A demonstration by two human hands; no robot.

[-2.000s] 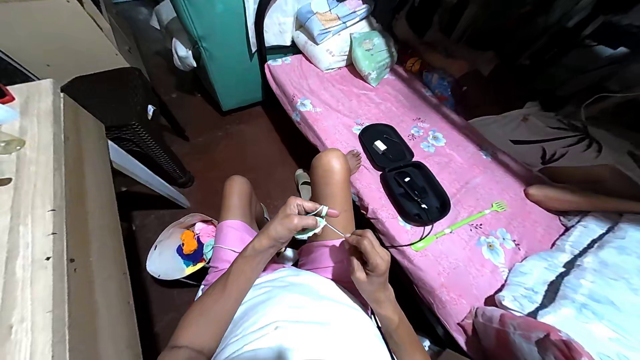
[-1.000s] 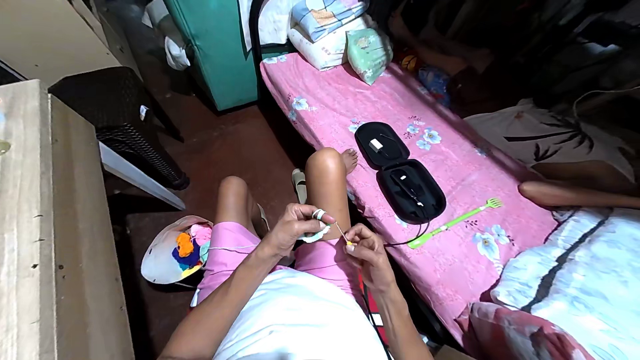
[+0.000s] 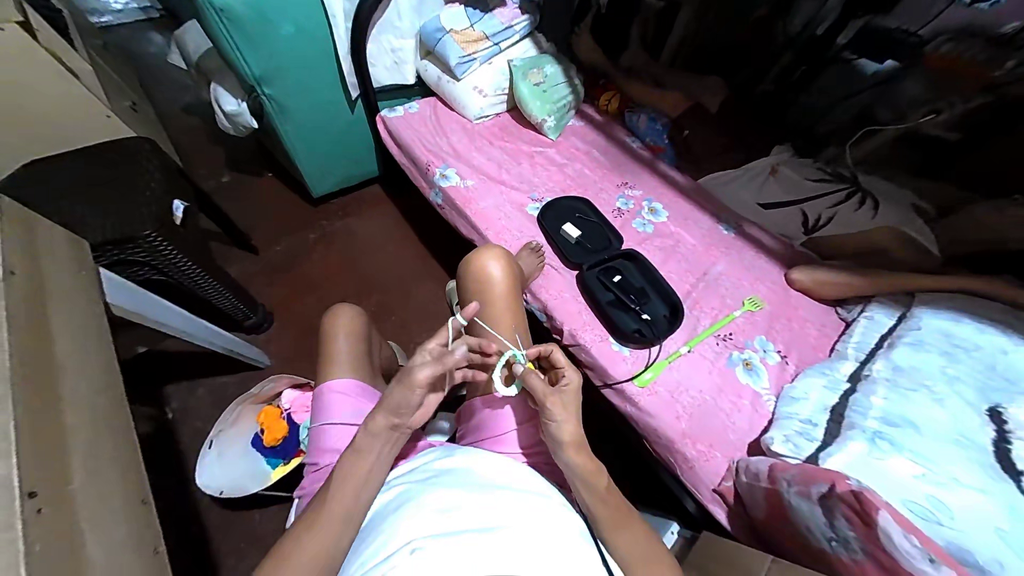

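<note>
Above my lap, my right hand [image 3: 552,388] pinches a small ring of white and green crochet work [image 3: 506,376], together with what looks like a thin crochet hook [image 3: 519,342]. A bit of yellow shows at its fingertips. My left hand [image 3: 440,368] is to the left of the ring, fingers spread, with pale yarn [image 3: 488,330] looped round a raised finger and running across to the work. Whether the left fingertips touch the ring cannot be told. Beside my left leg, a whitish container [image 3: 232,460] holds balls of orange, blue and pink yarn [image 3: 274,426].
On the pink floral bed [image 3: 496,200] to the right lie an open black case [image 3: 632,308] with a cable and a green back scratcher [image 3: 696,342]. Another person's arm [image 3: 896,284] rests near a white-blue blanket [image 3: 944,384]. A wooden edge [image 3: 72,400] and black woven stool [image 3: 160,216] stand left.
The ring of crochet work, earlier at my left fingers, is now held in my right fingertips. My left fingers have spread, with the yarn stretched between the hands.
</note>
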